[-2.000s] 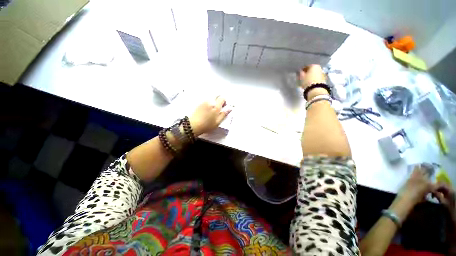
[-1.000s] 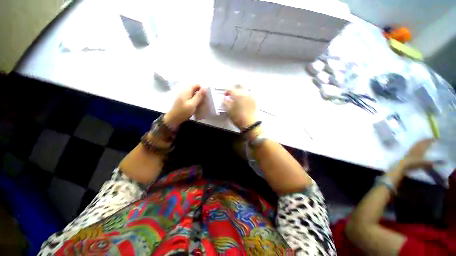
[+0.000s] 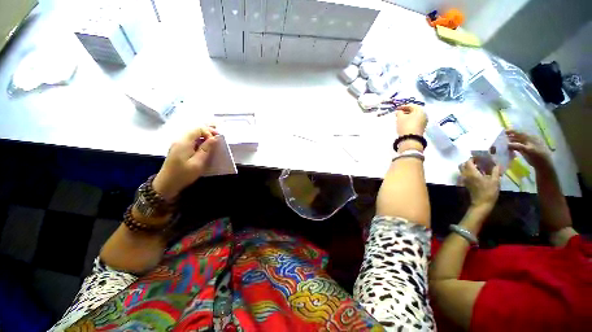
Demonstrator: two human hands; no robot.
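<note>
My left hand (image 3: pixel 190 157) holds a thin white box lid (image 3: pixel 222 157) at the table's front edge. Just right of it an open white retail box (image 3: pixel 240 133) lies on the table. My right hand (image 3: pixel 411 118) is stretched out to the dark cables (image 3: pixel 397 103), its fingertips at them; whether it grips one cannot be told. White adapters (image 3: pixel 359 83) lie in a cluster left of and behind the cables.
A row of white cartons (image 3: pixel 285 32) stands at the back. Single white boxes stand at left (image 3: pixel 107 47). A bagged cable bundle (image 3: pixel 441 84) lies at right. A clear bag (image 3: pixel 316 193) hangs at the front edge. A person in red (image 3: pixel 519 285) handles white pieces at right.
My right hand has left the white box near my left hand and moved right to the cables. My left hand still holds the white panel. The view has shifted, showing more of the right side.
</note>
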